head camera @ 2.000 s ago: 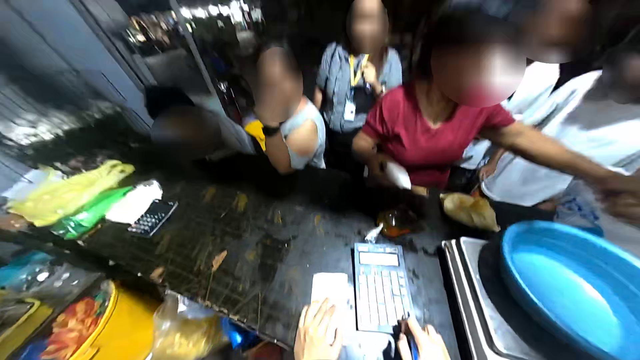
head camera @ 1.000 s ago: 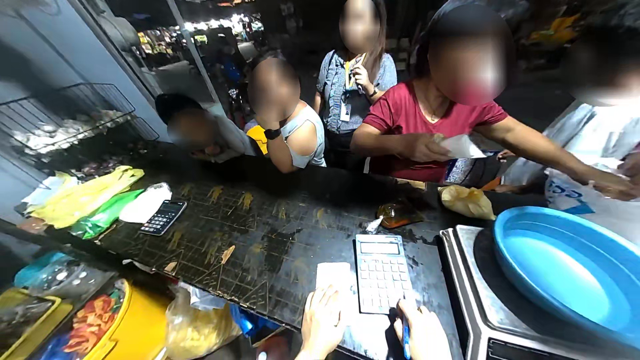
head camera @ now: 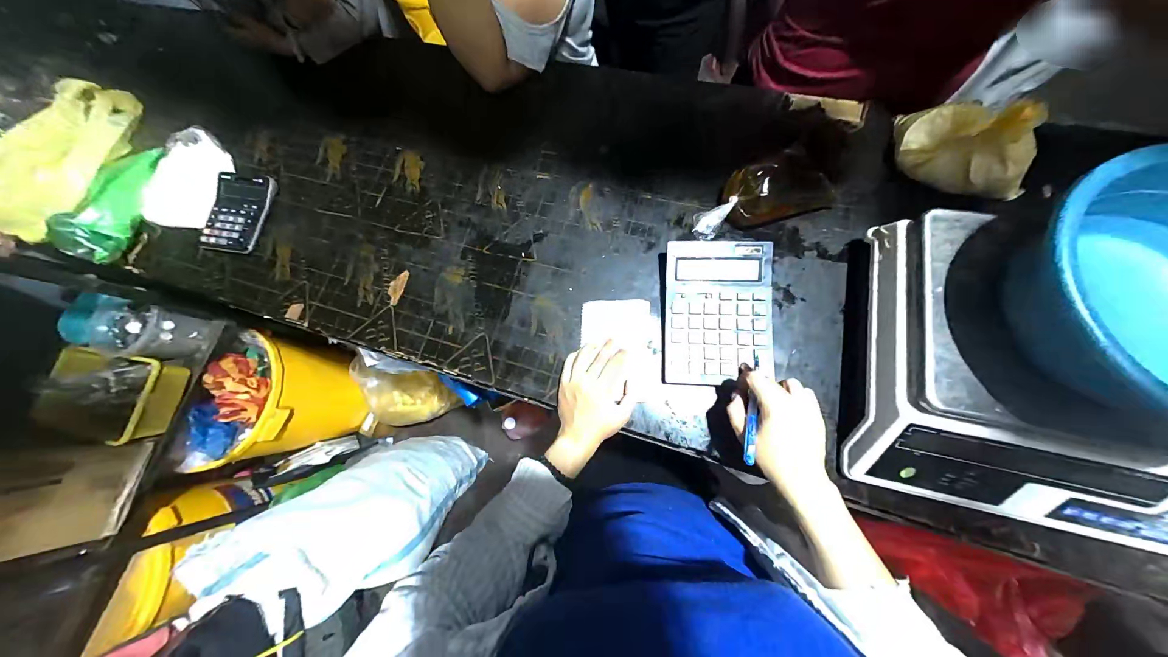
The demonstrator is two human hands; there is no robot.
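Note:
My left hand [head camera: 595,391] lies flat on the lower part of a small white paper [head camera: 615,321] at the counter's near edge, fingers a little spread and gripping nothing. Just right of the paper is a large silver desk calculator [head camera: 718,315]. My right hand [head camera: 787,422] holds a blue pen [head camera: 751,427], its fingers at the calculator's lower right keys. A tied clear plastic piece [head camera: 714,217] lies above the calculator, beside a brown, shiny plastic bag [head camera: 780,192].
A digital scale [head camera: 899,365] bearing a blue basin [head camera: 1063,237] stands at right. A yellowish bag [head camera: 969,151] is behind it. Far left lie bags and a black calculator [head camera: 238,213]. Below the counter are a yellow bucket [head camera: 315,392] and a white sack [head camera: 347,525]. People stand across the counter.
The view has tilted down. My left hand remains at the white paper, and my right hand stays near the calculator with the pen.

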